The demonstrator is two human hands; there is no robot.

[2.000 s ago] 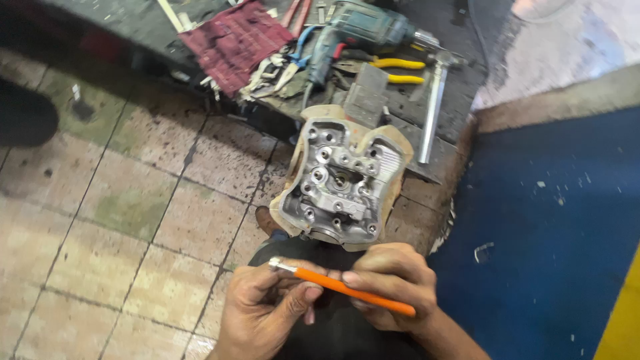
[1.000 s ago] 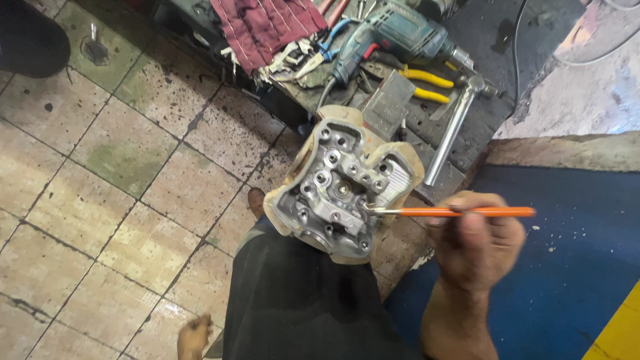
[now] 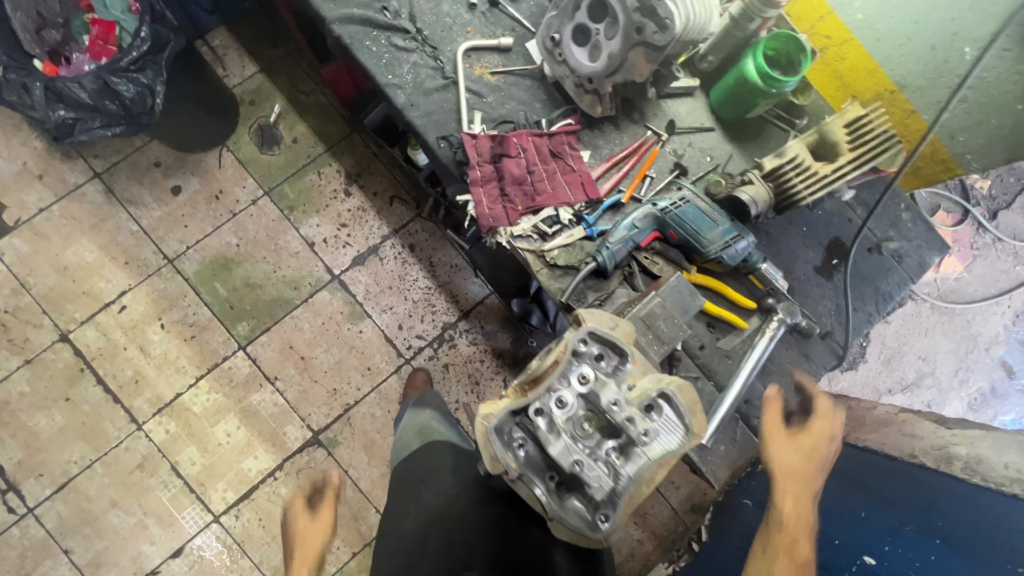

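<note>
An engine cylinder head [image 3: 588,428] lies open side up between my knee and the bench edge. To its right, my right hand [image 3: 802,432] is raised with thumb and fingers apart, holding nothing, near the socket wrench with a chrome handle [image 3: 744,372]. My left hand [image 3: 312,512] hangs over the floor tiles at the lower left; its fingers are loosely curled, and whether it holds anything is hidden. An orange-handled tool [image 3: 642,172] rests on the bench beside red-handled pliers [image 3: 622,162].
The bench carries a power drill [image 3: 688,228], yellow-handled pliers [image 3: 724,298], a maroon rag [image 3: 528,176], an L-shaped wrench [image 3: 462,80], another cylinder head [image 3: 596,48], a green container [image 3: 760,76] and a finned cylinder [image 3: 832,152]. A black bin bag [image 3: 96,96] stands upper left; a cable [image 3: 860,232] crosses at right.
The orange-handled tool has left my right hand, which is now open. My left hand, at the cylinder head two seconds ago, is lower left. The view has shifted to show more of the bench.
</note>
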